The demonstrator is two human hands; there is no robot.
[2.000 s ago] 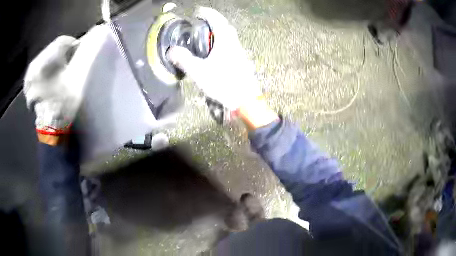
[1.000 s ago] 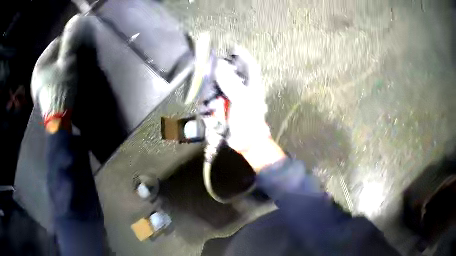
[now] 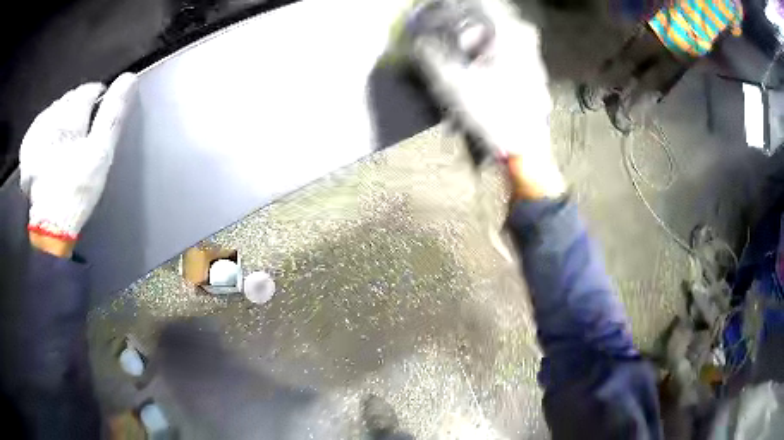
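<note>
The grey body panel (image 3: 198, 163) spans the upper left and shows white under glare. My left hand (image 3: 70, 155), in a white knit glove with a red cuff, rests at the panel's left edge, thumb apart from the fingers; its grip is hard to make out. My right hand (image 3: 503, 86), gloved, is closed around the air sander (image 3: 434, 39) at the top, over the panel's right part. The sander is blurred and partly covered by the glove. Whether its disc touches the panel cannot be told.
An open cardboard box (image 3: 199, 265) with pale sanding discs stands on the speckled floor, one pale disc (image 3: 259, 287) beside it. Another box (image 3: 127, 424) is at the lower left. A thin hose (image 3: 646, 202) curls on the floor at right. Striped colourful cloth (image 3: 698, 26) shows at the upper right.
My right hand with the sander has moved up and right across the view. The panel now extends farther right and looks brighter. My left hand stays at its left edge.
</note>
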